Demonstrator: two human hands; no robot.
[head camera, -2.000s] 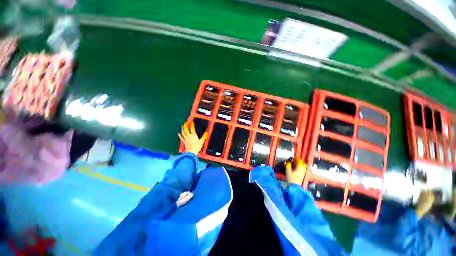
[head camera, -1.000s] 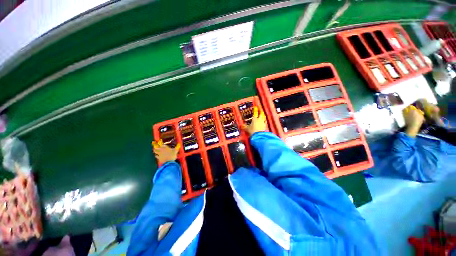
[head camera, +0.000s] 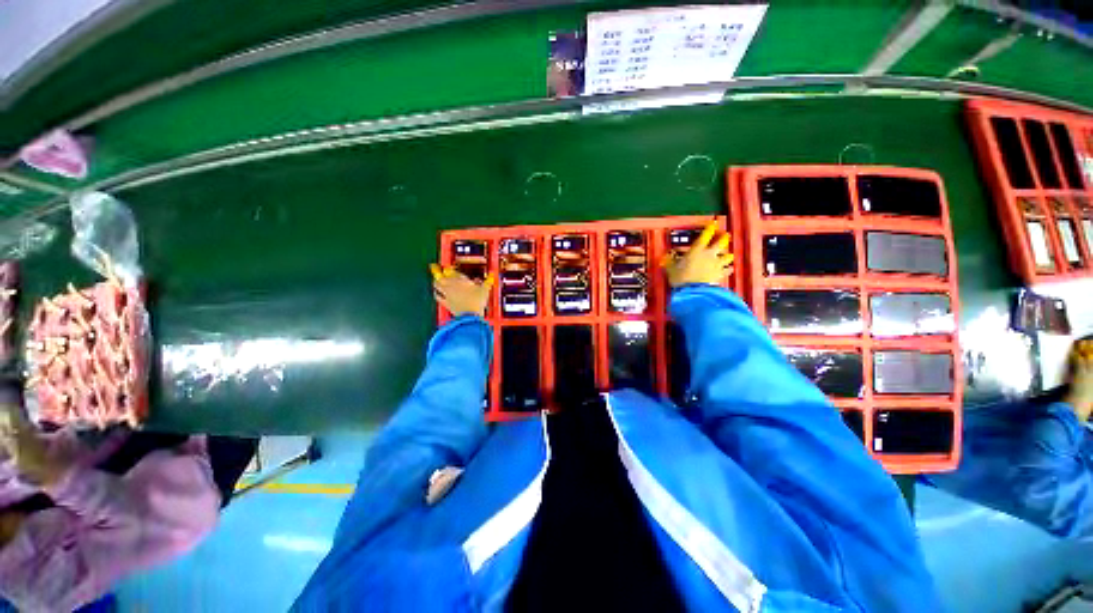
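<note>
An orange-red tray (head camera: 539, 321) lies in front of me with two rows of phones. The far-row phones (head camera: 573, 273) show a coloured picture; the near-row phones (head camera: 519, 368) are dark, one with glare. My left hand (head camera: 463, 291), with yellow-orange fingertips, lies over the far-left slot at the tray's left edge. My right hand (head camera: 700, 259) lies over the far-right slot, fingers spread toward the tray's right edge. Both hands touch the tray or its end phones; whether they grip is hidden. My sleeves cover part of the near row.
A second tray (head camera: 844, 285) with black and grey phones stands close at right, partly behind my right sleeve. Another tray (head camera: 1021, 269) lies far right near a neighbour's hand (head camera: 1084, 359). Pink bundles (head camera: 86, 357) and a person in pink are left. A printed sheet (head camera: 665, 54) stands on the far ledge.
The view has swung, so the trays appear straighter and farther right. From the near-row ends two seconds ago, my hands have moved to the far-row ends, where they were one second ago.
</note>
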